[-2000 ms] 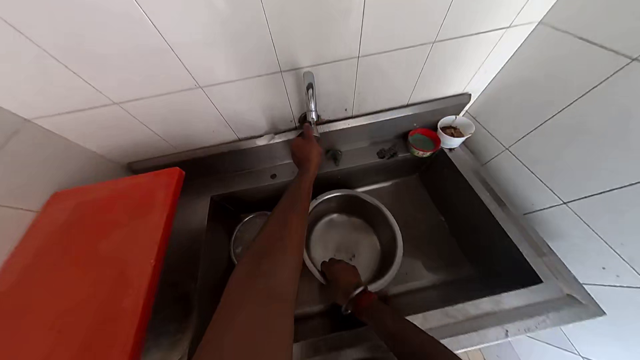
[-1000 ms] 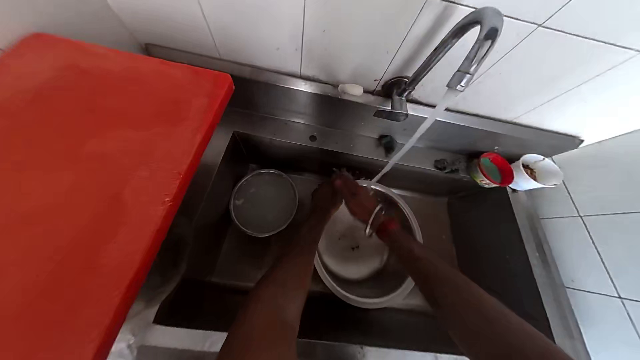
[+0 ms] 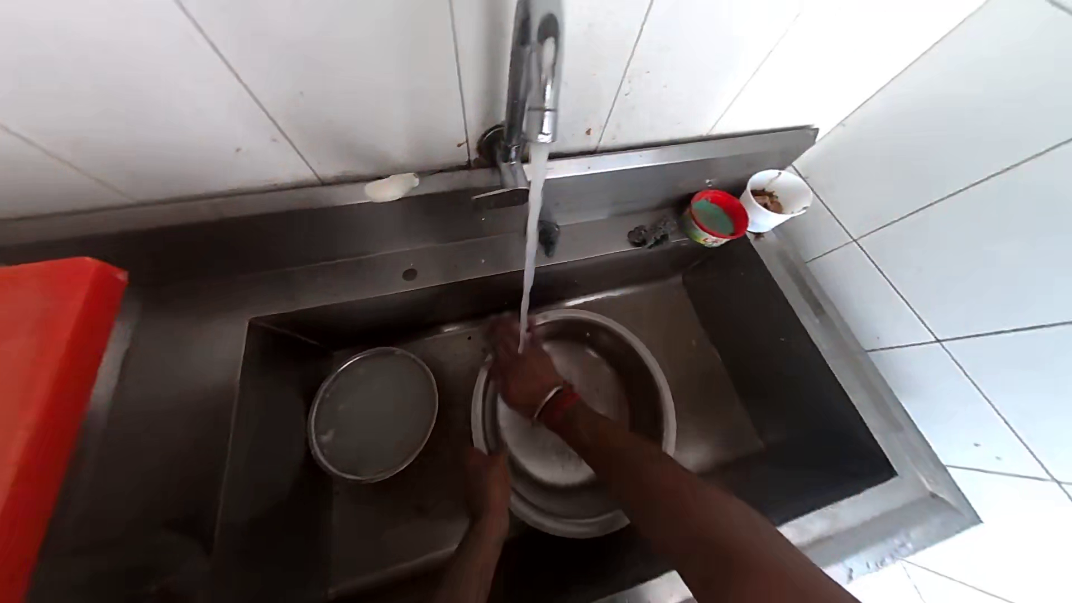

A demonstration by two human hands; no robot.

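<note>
A round steel basin (image 3: pixel 657 377) sits in the stainless steel sink (image 3: pixel 285 289), tilted slightly. Water falls from the curved chrome faucet (image 3: pixel 540 92) onto my right hand (image 3: pixel 523 368), which lies over the basin's upper left rim and wears a metal bangle and a red band at the wrist. Its fingertips are blurred. My left hand (image 3: pixel 490 481) is at the basin's lower left rim, its fingers partly hidden; whether they grip the rim cannot be made out. To the left in the sink stands a smaller round vessel (image 3: pixel 374 414) filled with cloudy liquid.
A red board or box-like slab (image 3: pixel 50 335) rises at the left. On the sink's back ledge are a red-rimmed tub (image 3: pixel 716 216) with something green, a white cup (image 3: pixel 777 199) with brown bits, dark scouring scraps (image 3: pixel 653 233) and a whitish lump (image 3: pixel 391 187). Tiled walls stand behind and right.
Water, not seen running two seconds ago, flows in the last two frames. My left hand has left the faucet, then moved from beside my right hand down to the basin's lower left rim.
</note>
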